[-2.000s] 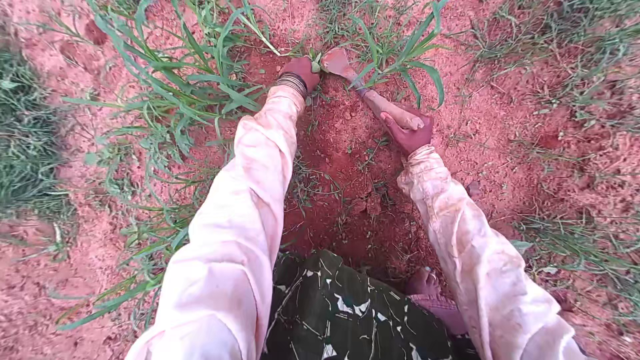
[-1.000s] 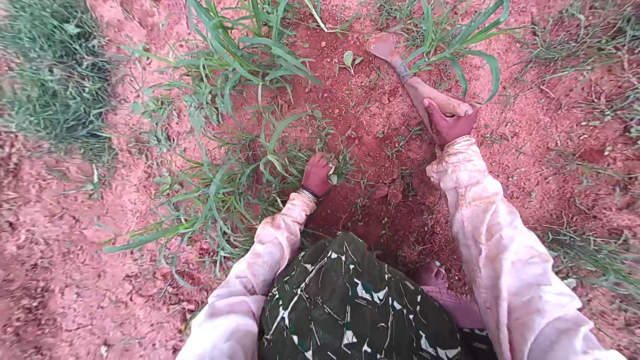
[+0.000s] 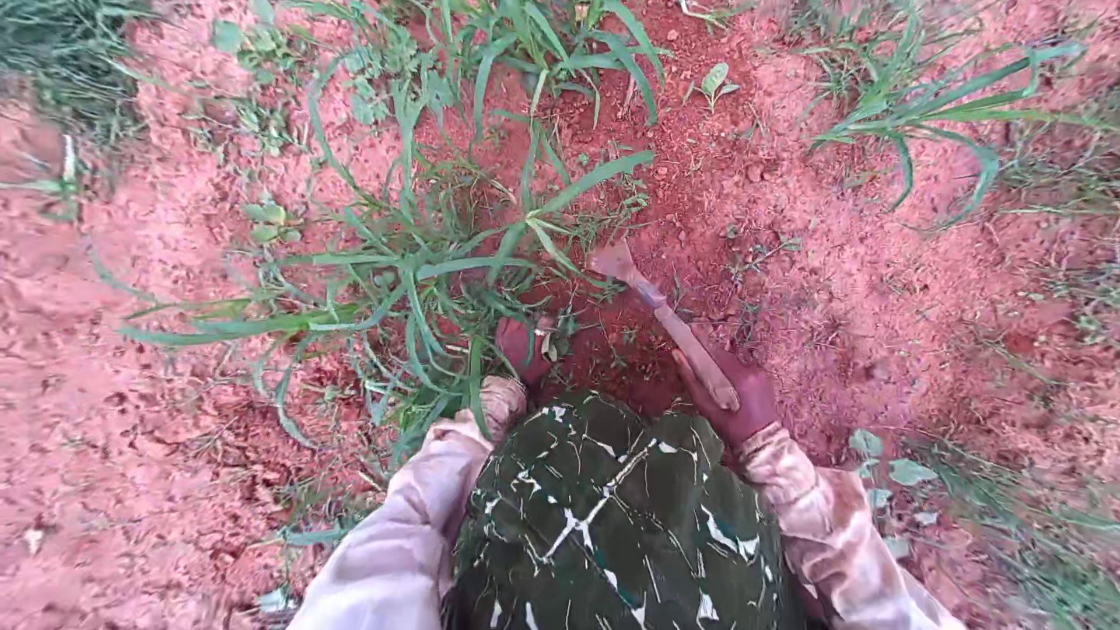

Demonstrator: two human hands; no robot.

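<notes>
My right hand (image 3: pixel 733 394) is closed around the wooden handle of a small hand hoe (image 3: pixel 691 343), whose flat blade points up and left over the red soil. My left hand (image 3: pixel 523 348) is low among the grass, close to my knee, with small leafy weeds (image 3: pixel 553 339) at its fingers. Grass blades and the weeds partly hide its fingers, so its grip is unclear. A large clump of long-bladed grass (image 3: pixel 411 271) stands left of and above the left hand. The hoe blade lies just right of this clump.
Dark patterned cloth (image 3: pixel 612 516) covers my lap at the bottom. A broad-leaved seedling (image 3: pixel 714 86) grows above the hoe. Another grass clump (image 3: pixel 910 118) stands at the upper right, more grass (image 3: pixel 61 70) at the upper left, and leafy plants (image 3: pixel 906 472) at the lower right.
My left hand has come back from the hoe blade's side toward my lap, down among the weeds. The hoe, still in my right hand, has come nearer my lap. The view has shifted.
</notes>
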